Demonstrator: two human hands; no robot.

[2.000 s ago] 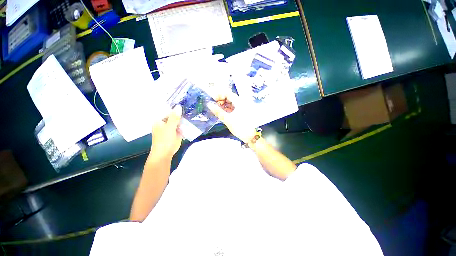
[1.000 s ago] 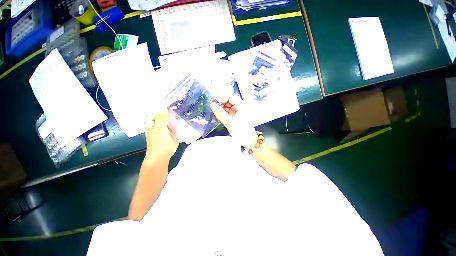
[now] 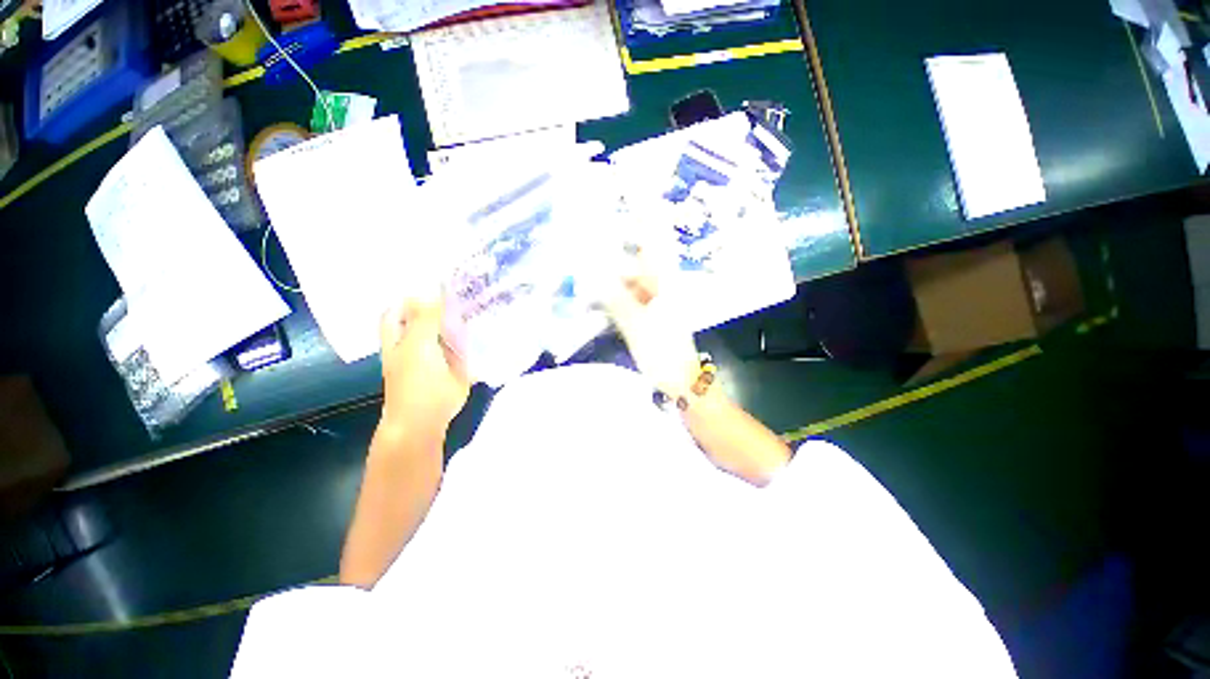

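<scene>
A pale sheet or bag with blurred grey-blue and purplish patches point(image 3: 511, 246) lies in front of me; glare hides which it is. My left hand point(image 3: 425, 356) is at its lower left edge, fingers bent; its grip is unclear. My right hand point(image 3: 640, 312) is motion-blurred at its right side, near a small reddish-brown spot. What it holds, if anything, cannot be told. Right of it, a white sheet with dark blue-grey picture blocks point(image 3: 697, 199) lies on the bench.
A black phone point(image 3: 694, 109) lies behind the right sheet. Loose white papers point(image 3: 332, 239) and a tape roll point(image 3: 276, 143) are at left. A form point(image 3: 520, 80) lies behind. A white notepad point(image 3: 986, 135) is on the right bench, with a brown box point(image 3: 975, 312) below.
The dark, shiny clear bag between my hands no longer shows clearly; a pale patterned surface shows there. My right hand has moved slightly right and blurred. My left hand has barely moved.
</scene>
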